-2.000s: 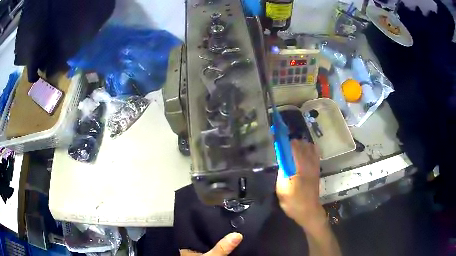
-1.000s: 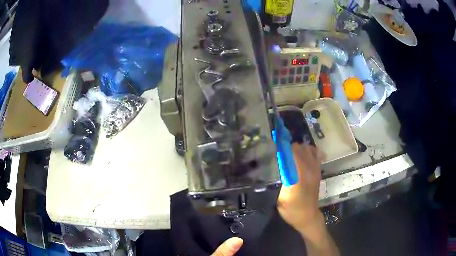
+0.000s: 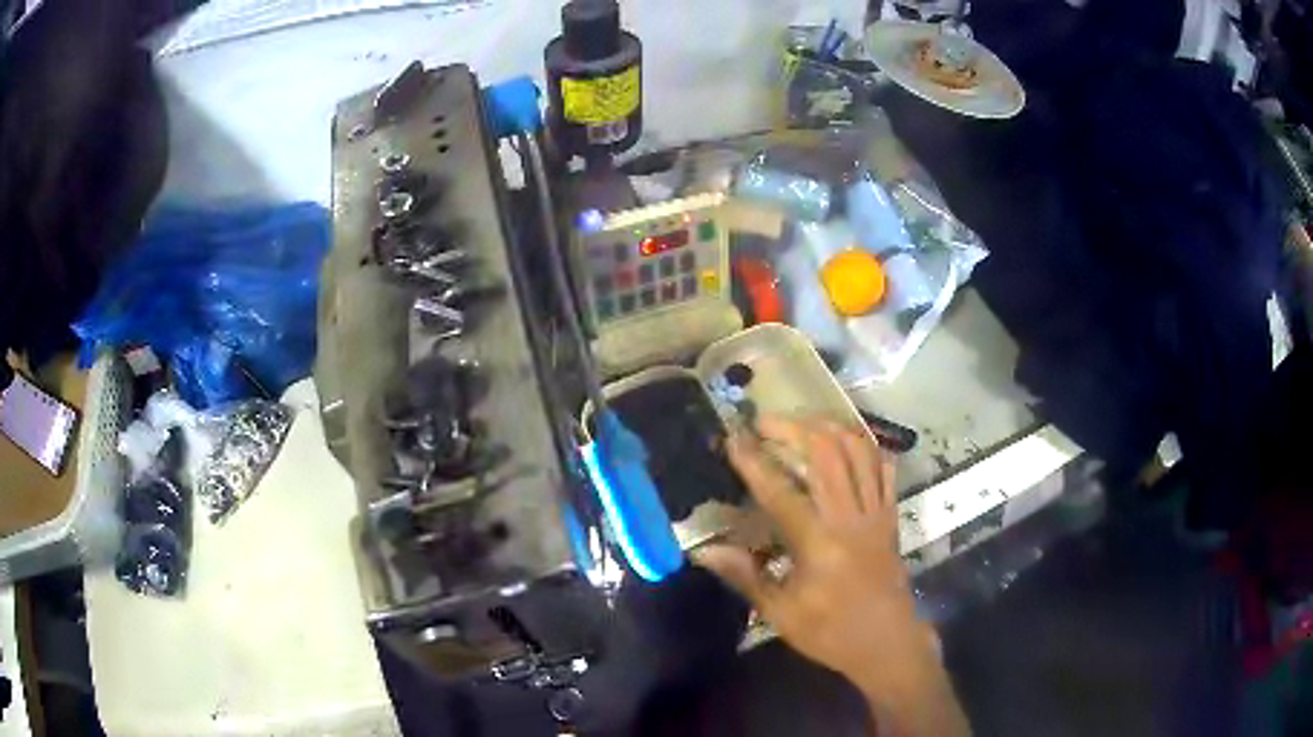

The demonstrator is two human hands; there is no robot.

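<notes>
The long grey sewing machine head (image 3: 447,389) points towards me, with small shiny clamp parts (image 3: 555,677) at its near end. Dark cloth (image 3: 655,670) lies under and beside that end. My right hand (image 3: 828,540) is over the front of the cream parts tray (image 3: 785,360), fingers spread; its fingertips are over the tray, and I cannot tell if they touch a part. The tray's left side holds dark buttons (image 3: 677,439). A bright blue strip (image 3: 631,497) stands between the machine and the tray. My left hand is not in view.
Behind the tray are the control panel (image 3: 655,274) and a black bottle (image 3: 593,87) with a yellow label. An orange round item (image 3: 853,282) lies on a clear bag. At left are a blue plastic bag (image 3: 216,295), bags of small parts (image 3: 242,458) and a white basket (image 3: 98,461) with a phone (image 3: 35,423).
The view has turned right and the machine sits further left in it. My right hand has moved from beside the blue strip onto the tray's front, fingers spread. My left hand has gone out of view.
</notes>
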